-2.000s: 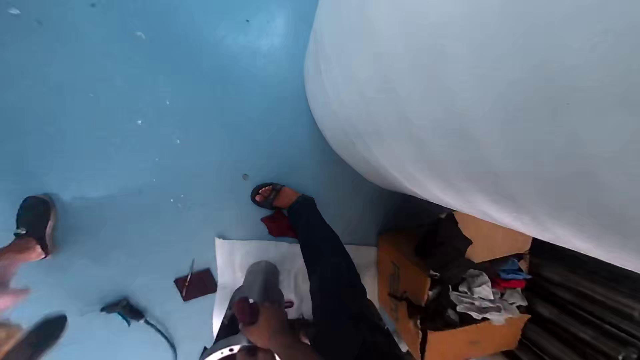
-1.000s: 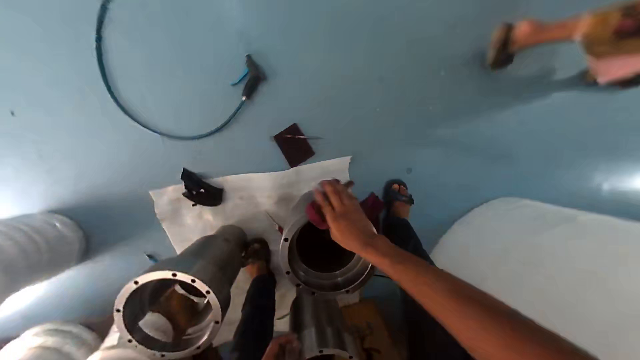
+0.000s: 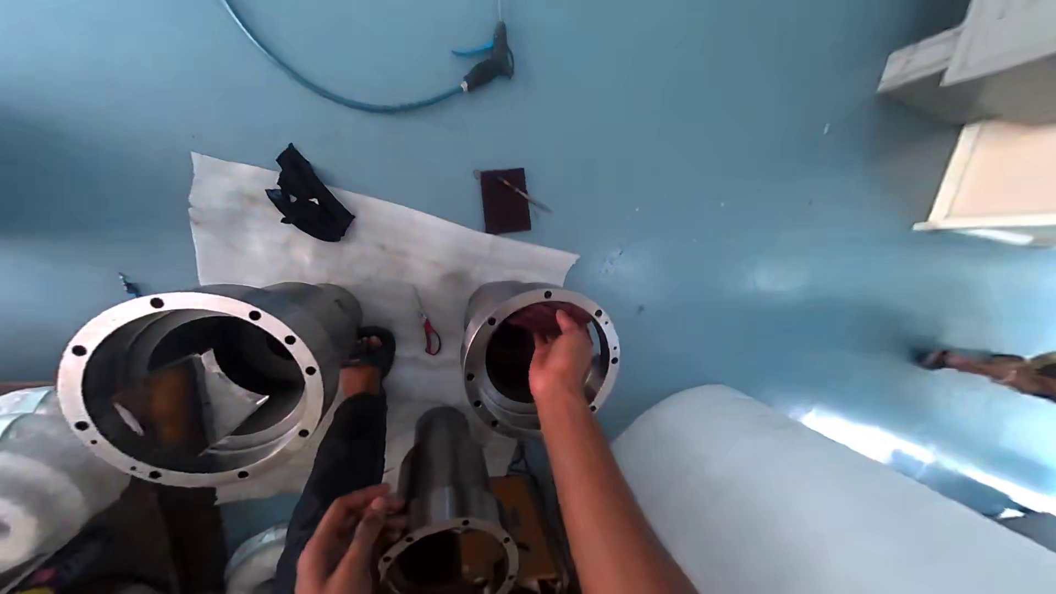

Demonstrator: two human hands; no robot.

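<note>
My right hand (image 3: 563,351) reaches into the mouth of a flanged metal cylinder (image 3: 609,346), shut on a dark red abrasive pad (image 3: 540,315) against the inner wall. Low in the view, my left hand (image 3: 355,528) is beside a smaller flanged metal tube (image 3: 445,462); its fingers are bent near the tube's side, and whether they grip it is unclear. At the left stands a larger flanged metal cylinder (image 3: 70,371) with a brown and whitish piece inside. Red-handled scissors (image 3: 431,337) lie between the cylinders on a white sheet (image 3: 396,239).
A black cloth (image 3: 309,198) lies on the sheet. Beyond its edge are a flat dark red pad (image 3: 505,200) with a thin tool and an air blow gun (image 3: 492,62) on a blue hose. A large white roll (image 3: 742,487) is at right; another person's leg (image 3: 982,365) shows far right.
My right hand has gone from the cylinder's rim to inside its mouth with the red pad. The view has swung since the oldest frame.
</note>
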